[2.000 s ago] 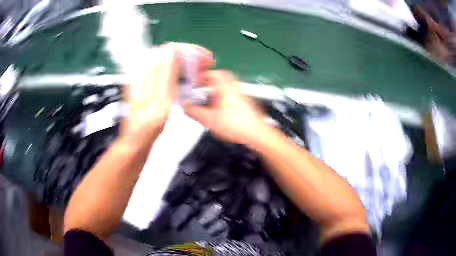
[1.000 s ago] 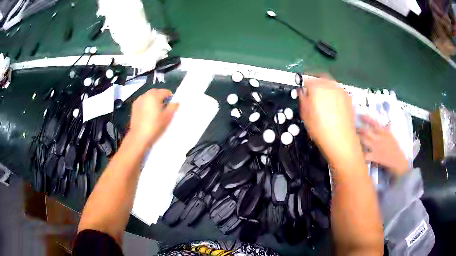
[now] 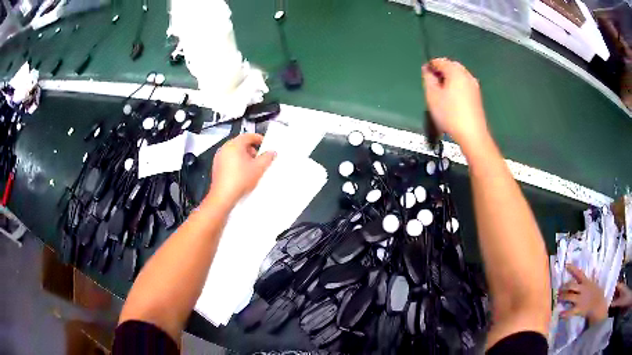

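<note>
My right hand (image 3: 454,100) is over the belt edge, its fingers closed on a black unit. The unit's thin stem (image 3: 424,38) shows above the fingers and its dark body (image 3: 432,130) hangs below. My left hand (image 3: 239,170) lies at the upper left edge of the stack of empty white bags (image 3: 256,222), thumb and fingers pinching the bag edge. A heap of black units (image 3: 346,277) with white round ends lies right of the stack. A second heap (image 3: 114,215) lies left, with a white paper slip (image 3: 163,156) on it.
Other units, one at centre (image 3: 292,75), lie on the green belt. White bunched material (image 3: 215,55) hangs beyond my left hand beside a black clip (image 3: 263,112). Another person's hand (image 3: 583,295) touches a pile of white bags (image 3: 589,243) at far right. Clear trays (image 3: 488,14) stand beyond the belt.
My right hand has moved up to the belt edge and now holds a unit. The bag pile and the other person's hand have shifted right. My left hand stays at the stack.
</note>
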